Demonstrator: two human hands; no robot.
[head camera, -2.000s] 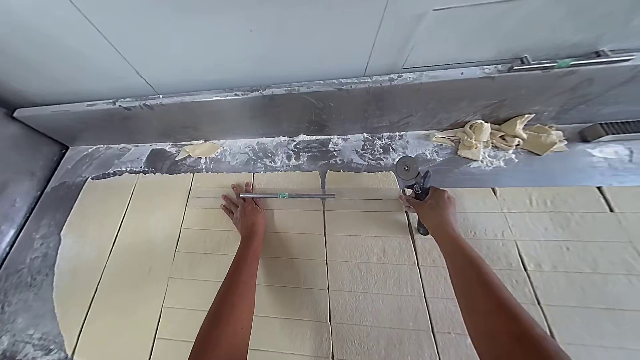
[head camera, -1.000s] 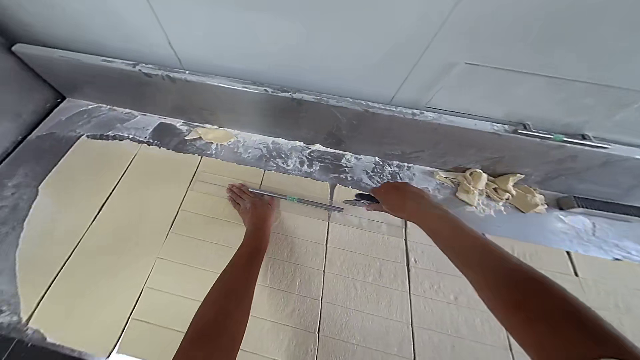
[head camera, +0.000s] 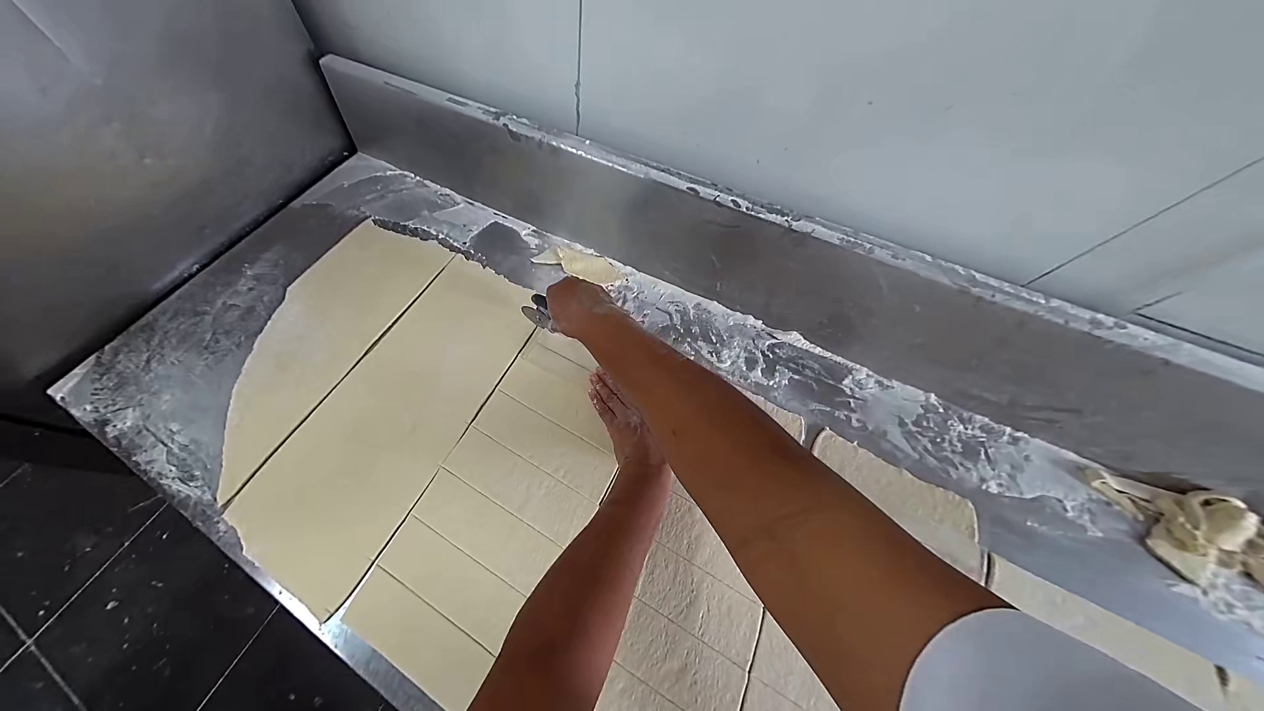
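Note:
My right hand (head camera: 578, 304) grips the dark handle of a rolling pastry cutter, whose round metal wheel (head camera: 536, 316) shows at the top edge of the rolled dough sheet (head camera: 425, 365). Just below it, partly behind my right forearm, my left hand (head camera: 620, 415) lies with its fingers extended on a clear ruler (head camera: 568, 357) over the dough; the ruler's metal handle is hidden, so whether the hand holds it cannot be told. Long cuts split the sheet into strips. The two left strips are whole, while those to the right bear shorter crosswise cuts.
Flour and a small dough scrap (head camera: 581, 265) lie behind the sheet. A pile of dough scraps (head camera: 1200, 533) is at the far right. A raised steel back edge (head camera: 671, 232) runs along the wall, a metal panel (head camera: 168, 178) stands left, and dark floor tiles (head camera: 118, 592) lie below.
My right hand with the cutter has moved left along the ruler, from right of my left hand to beyond it, its arm now crossing over. The view has swung left.

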